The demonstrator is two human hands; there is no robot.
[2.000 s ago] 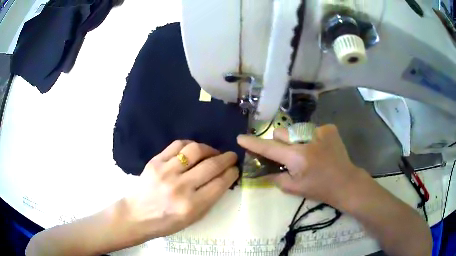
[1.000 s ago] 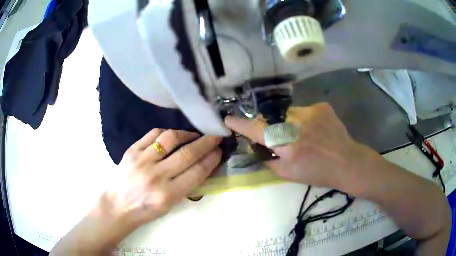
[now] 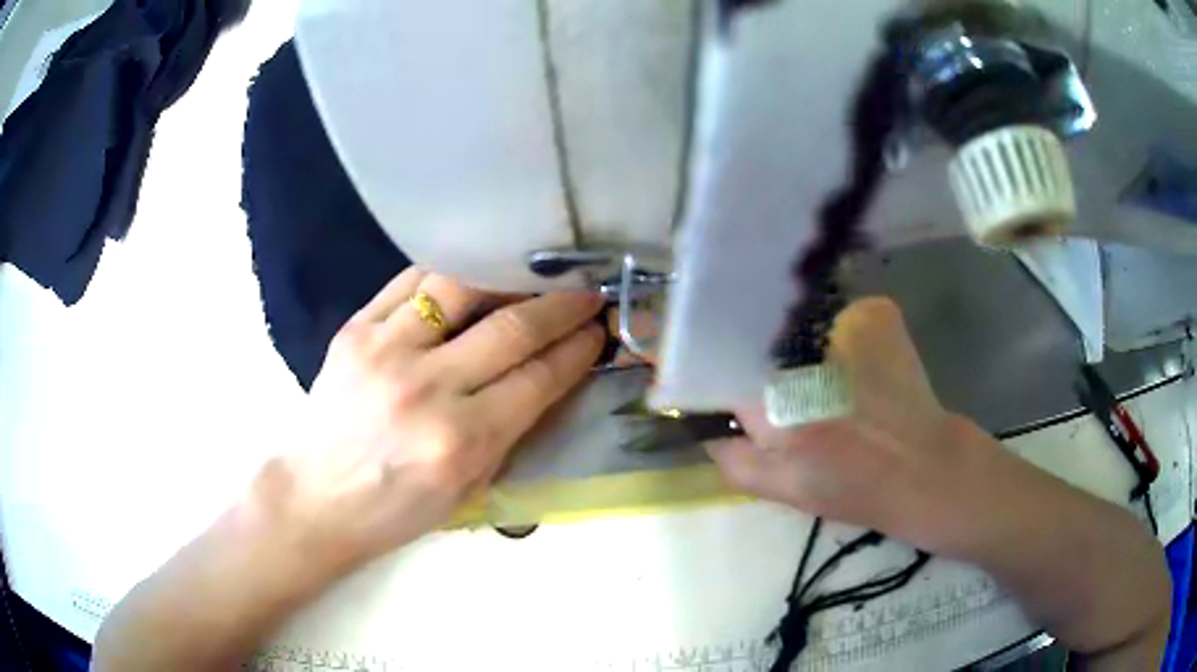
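The navy-black cut panel [image 3: 309, 223] lies on the white table, its right part hidden under the sewing machine head [image 3: 460, 131] and my hand. My left hand [image 3: 427, 400] lies flat on the panel's near edge, fingers together, holding it down beside the needle area. My right hand [image 3: 873, 427] is right of the needle, partly hidden by the machine's front and lower pale knob [image 3: 807, 394]. Thread snips [image 3: 676, 428] stick out from it, blades pointing left. A bent wire guide [image 3: 630, 309] shows by my left fingertips. The needle tip cannot be made out.
Dark cut pieces [image 3: 92, 145] lie at the upper left. Yellow tape [image 3: 617, 494] runs along the bed's front edge. Knotted black cord [image 3: 794, 617] lies near the table edge. A red-handled tool [image 3: 1124, 440] and white cloth scrap [image 3: 1070, 289] are at the right.
The panel has moved further under the machine head, with my left hand still on it; less of it shows. The view has also shifted. My right hand stays beside the needle area.
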